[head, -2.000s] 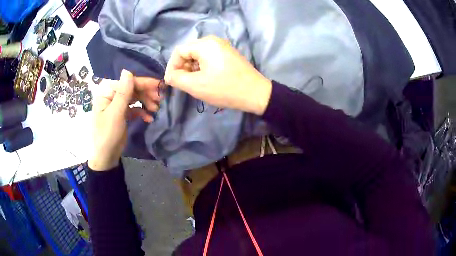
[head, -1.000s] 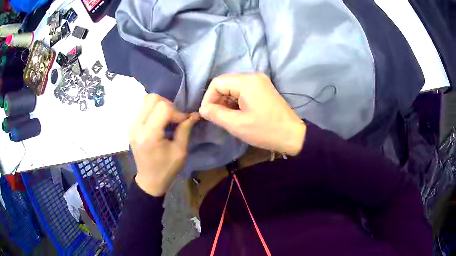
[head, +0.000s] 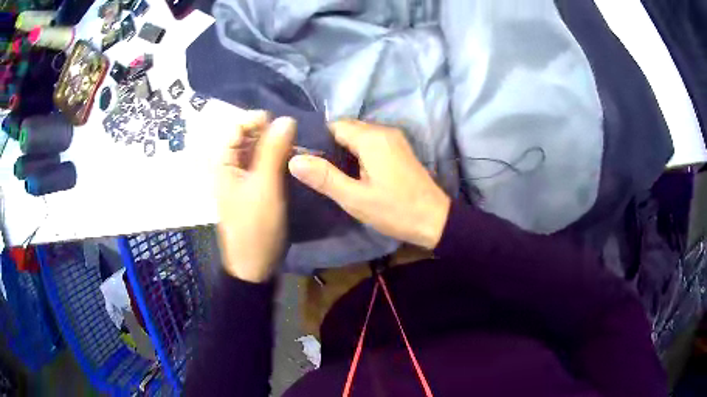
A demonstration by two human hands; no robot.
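The dark coat (head: 240, 66) with its shiny grey lining (head: 527, 93) lies open in front of me. My right hand (head: 380, 182) is at its dark edge, with cloth between thumb and fingers. My left hand (head: 256, 198) is blurred, just left of it, thumb and fingertips raised. A thin pale sliver, perhaps a needle (head: 308, 150), shows between the two hands; which hand holds it is unclear. Dark thread (head: 504, 161) loops over the lining right of my right hand. No fastener can be made out at the fingers.
On the white table (head: 155, 205) at left are a pile of silvery pieces (head: 143, 116), dark square pieces (head: 151, 32), a notions tin (head: 80, 81) and dark thread cones (head: 46, 136). A blue mesh crate (head: 74, 295) stands below the edge. A red cord (head: 359, 345) hangs down my front.
The view has shifted, so the table things sit further right. My left hand has come off the coat edge and upward. My right hand has opened its pinch and now straddles the dark edge.
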